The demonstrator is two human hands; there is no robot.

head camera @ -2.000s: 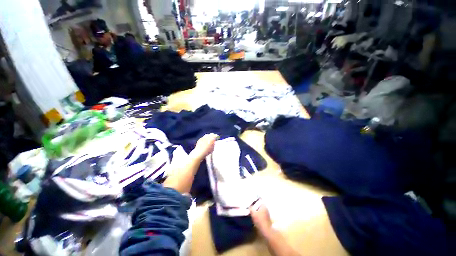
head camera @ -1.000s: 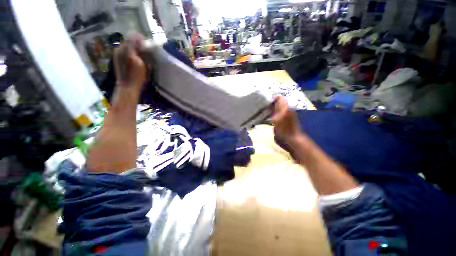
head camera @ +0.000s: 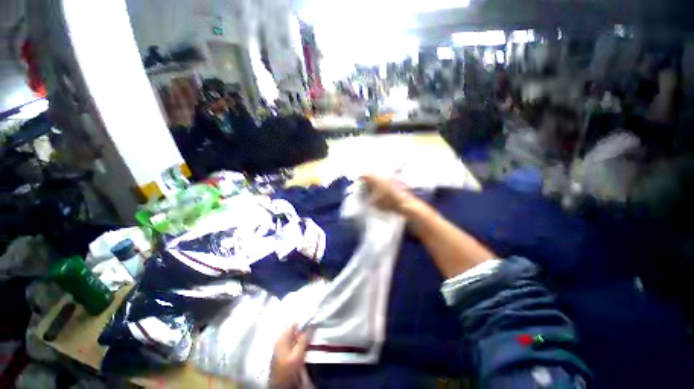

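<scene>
A white striped trim panel with a dark red line [head camera: 361, 292] hangs over dark navy cloth [head camera: 426, 304] at the front centre. My right hand [head camera: 384, 194] grips its blurred upper end, above the table. My left hand [head camera: 289, 353] is at its lower left edge, near the bottom of the picture, with fingers closed on it. My left forearm is out of view. Whitish see-through polybags [head camera: 236, 342] lie left of my left hand.
A glossy pile of navy and white garments [head camera: 205, 251] lies on the left. Behind it is a green basket [head camera: 186, 209]. A green bottle [head camera: 82, 285] and a dark flat phone [head camera: 59, 322] are at the left corner. A person [head camera: 217, 110] is behind.
The trim, stretched high between both hands a second ago, is now lower over navy cloth. My left hand has come down to the front; my right has moved left. Navy cloth now covers the bare front table.
</scene>
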